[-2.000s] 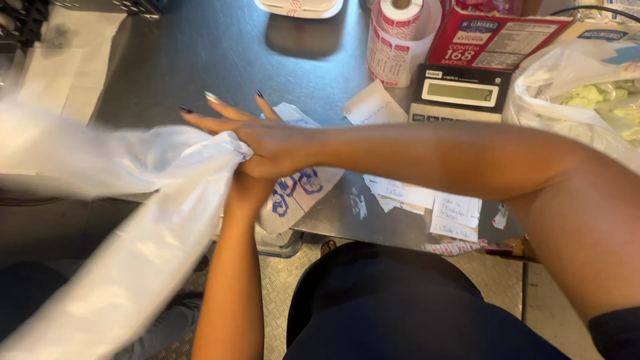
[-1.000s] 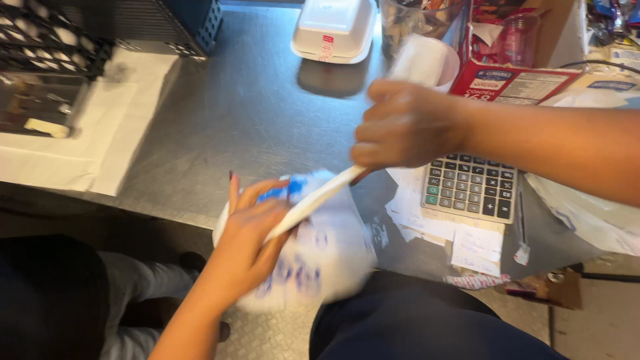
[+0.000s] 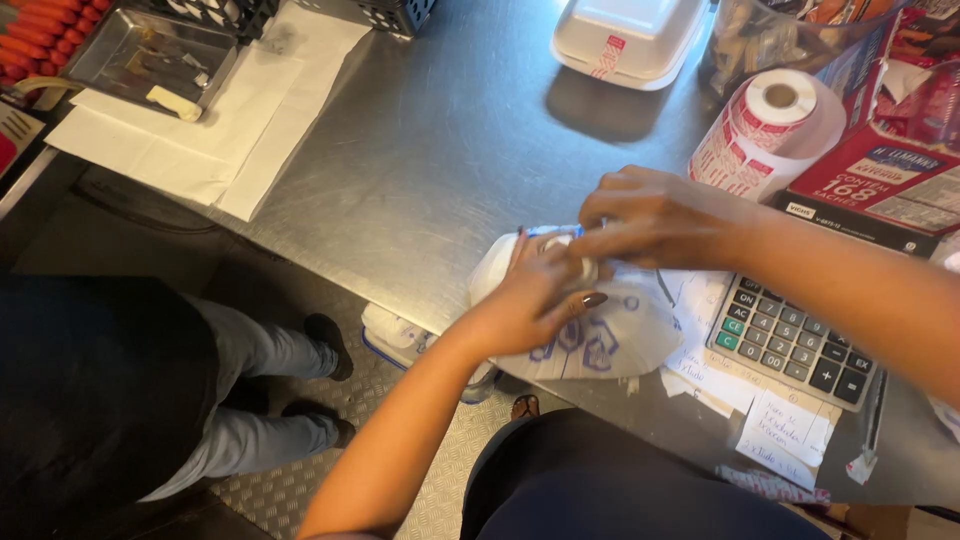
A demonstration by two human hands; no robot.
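Note:
A white plastic bag with blue print (image 3: pixel 600 337) rests on the front edge of the steel counter, with something bulky inside that I cannot make out. My left hand (image 3: pixel 536 296) lies over its top, fingers bent on the gathered plastic. Close against it, my right hand (image 3: pixel 656 217) is closed at the bag's top, blurred by motion, its fingertips pinching the plastic. Just right of the bag are handwritten paper slips (image 3: pixel 784 435) and a calculator (image 3: pixel 795 337), partly under my right forearm.
A closed white foam box (image 3: pixel 626 34), a roll of printed labels (image 3: pixel 757 135) and a ketchup sachet box (image 3: pixel 885 165) stand toward the back right. White paper (image 3: pixel 202 142) and a metal tray (image 3: pixel 150 64) lie at left. A person in jeans (image 3: pixel 262 390) stands at the left.
The long twisted white plastic stretched between my hands one second ago no longer shows. My right hand has come down beside my left at the bag's top.

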